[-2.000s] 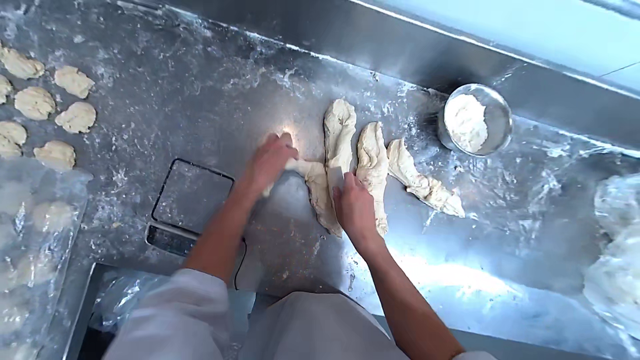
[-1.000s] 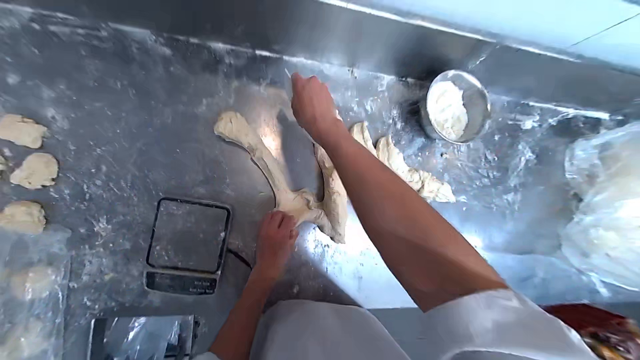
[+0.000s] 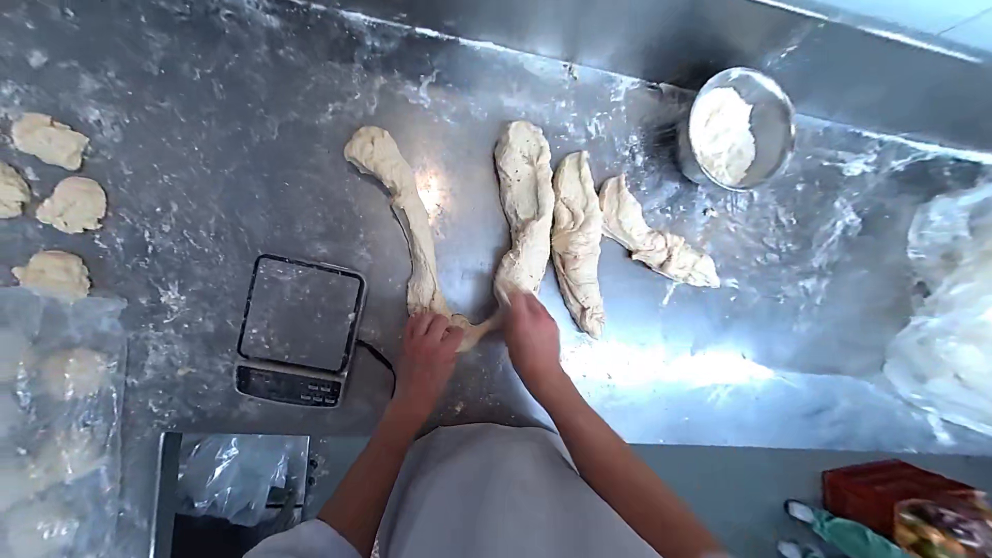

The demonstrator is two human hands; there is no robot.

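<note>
My left hand (image 3: 428,356) is closed on the lower end of a long dough strip (image 3: 415,225) that runs up and to the left on the steel worktop. A thin, stretched neck of dough joins this strip to the bottom of a thicker dough strip (image 3: 525,201). On that bottom end my right hand (image 3: 532,333) grips the dough; its fingertips are partly hidden. Just right of the thick strip lies another dough strip (image 3: 577,240), and beyond it a twisted, shorter one (image 3: 666,252). Whether the right hand also holds a tool cannot be seen.
A digital scale (image 3: 301,314) with a cable sits left of my hands. Small dough pieces (image 3: 71,204) and more under plastic film (image 3: 116,341) lie at far left. A steel bowl of flour (image 3: 783,147) stands at the back right, a plastic bag (image 3: 945,310) at the right edge.
My right hand has come down from the far end of the strips to the near end of the thick one. The dough between the hands is now drawn into a thin neck.
</note>
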